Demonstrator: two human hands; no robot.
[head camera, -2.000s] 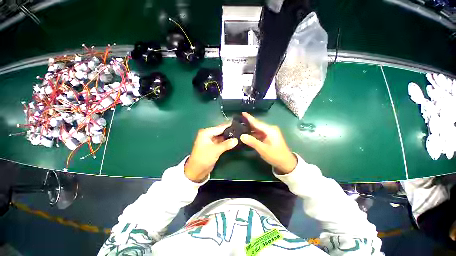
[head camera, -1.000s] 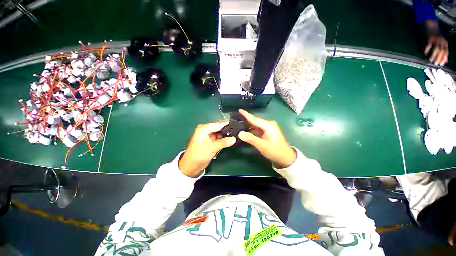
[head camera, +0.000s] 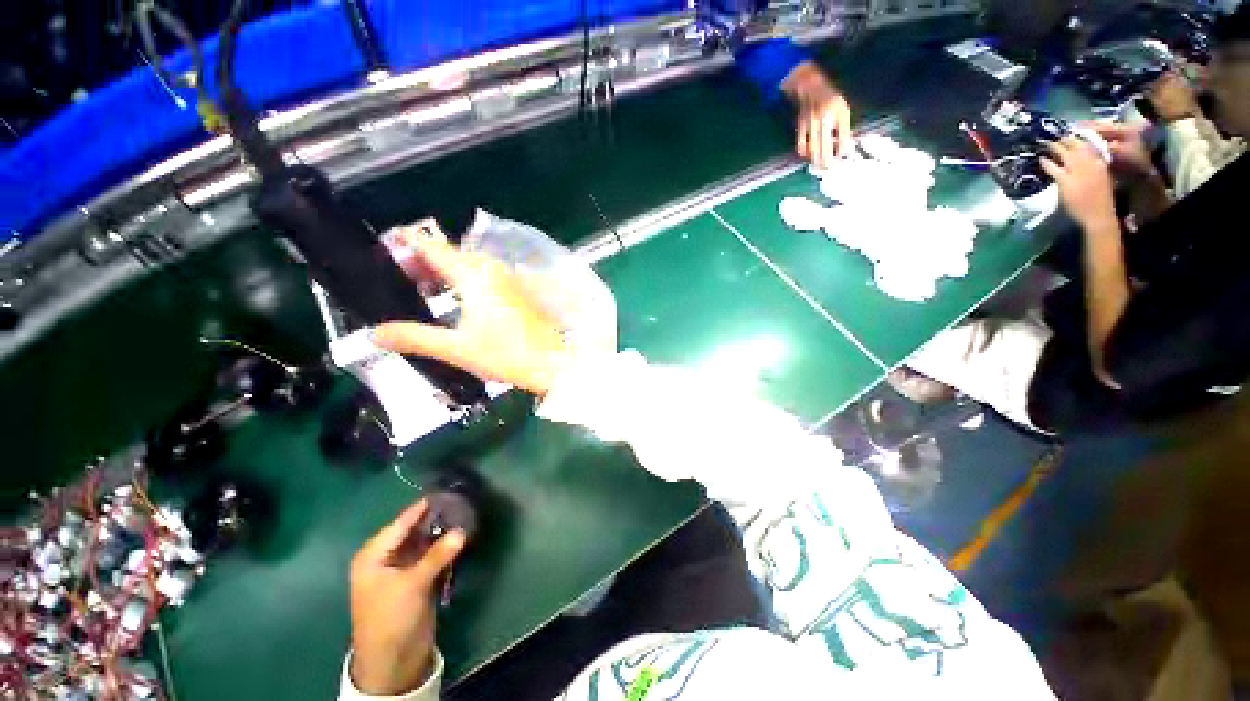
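Note:
My left hand (head camera: 398, 596) holds a round black housing (head camera: 452, 508) between thumb and fingers, low over the green bench; a thin pale lead rises from it. My right hand (head camera: 483, 318) is raised with fingers spread beside the thick black electric screwdriver (head camera: 343, 253). Whether it touches the screwdriver is unclear. The screwdriver slants across the white screw feeder (head camera: 398, 397), hiding part of it. My right hand also covers part of the clear bag (head camera: 583, 295) behind.
Several black housings (head camera: 219, 518) stand left of the feeder. White connectors with red leads (head camera: 82, 589) are piled at lower left. Another person's hand (head camera: 823, 123) is at the white parts (head camera: 891, 219). A person (head camera: 1138, 260) works at far right. Blue bin (head camera: 178, 103) behind.
The view has turned to the right. My right hand has let go of the housing and moved up beside the screwdriver. My left hand still holds the housing. The other person's hand now reaches the white parts.

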